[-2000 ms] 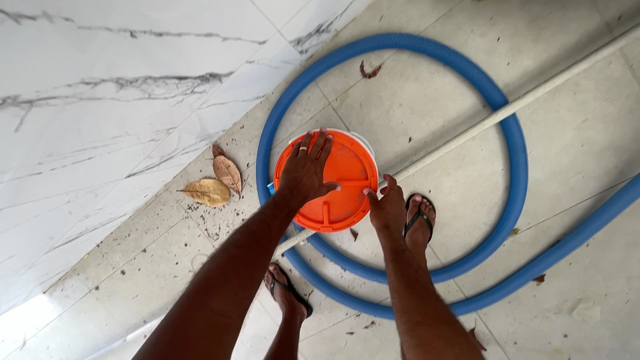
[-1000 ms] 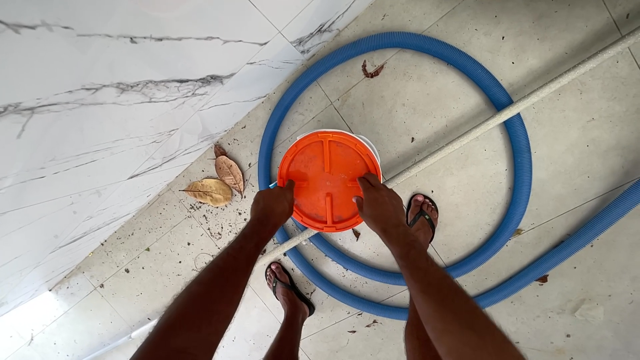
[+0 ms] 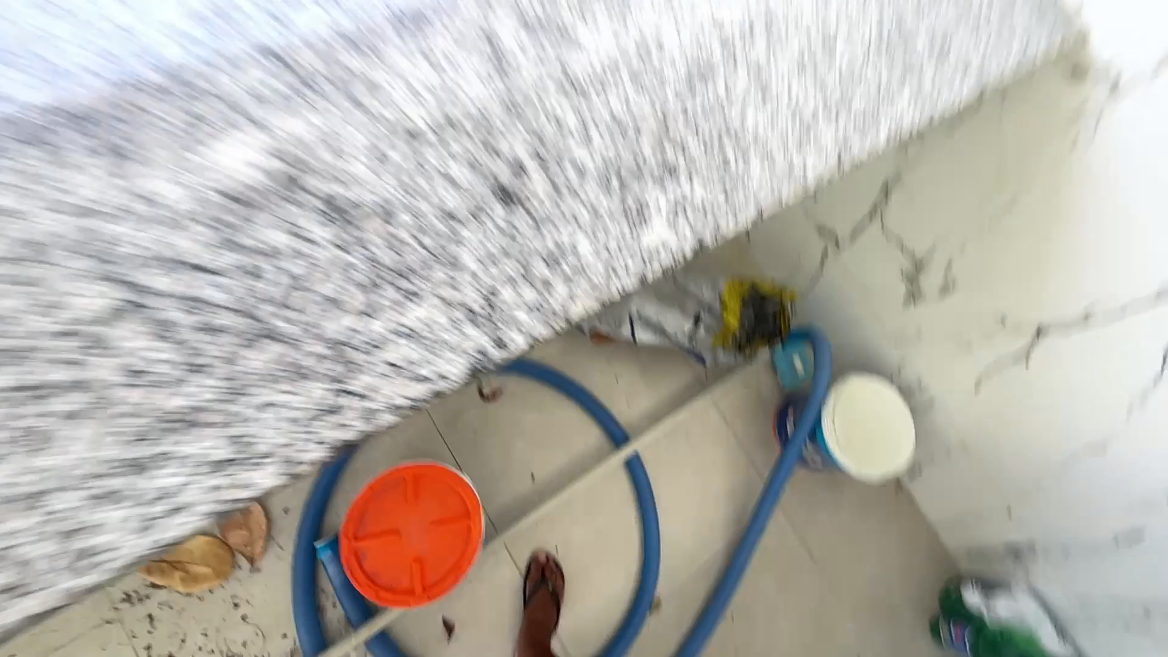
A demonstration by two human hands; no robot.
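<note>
Neither of my hands shows in the head view now. A bucket with a ribbed orange lid [image 3: 412, 534] stands on the tiled floor at the lower left, its lid in place. A blue corrugated hose [image 3: 648, 520] lies in a loop around the bucket. One pale pole [image 3: 557, 493] crosses the floor diagonally, passing beside the bucket. My foot in a dark flip-flop [image 3: 542, 584] is to the right of the bucket.
A speckled stone slab [image 3: 438, 201], blurred, fills the upper left. By the veined wall [image 3: 1040, 365] stand a bucket with a cream lid [image 3: 869, 427] and a yellow-and-clear plastic bag [image 3: 756, 315]. Dry leaves [image 3: 192, 564] lie lower left; a green item [image 3: 990, 625] lies lower right.
Both hands were at the orange lid, first one flat on top, then both at its edges; now they are off it and out of sight. The view has swung widely.
</note>
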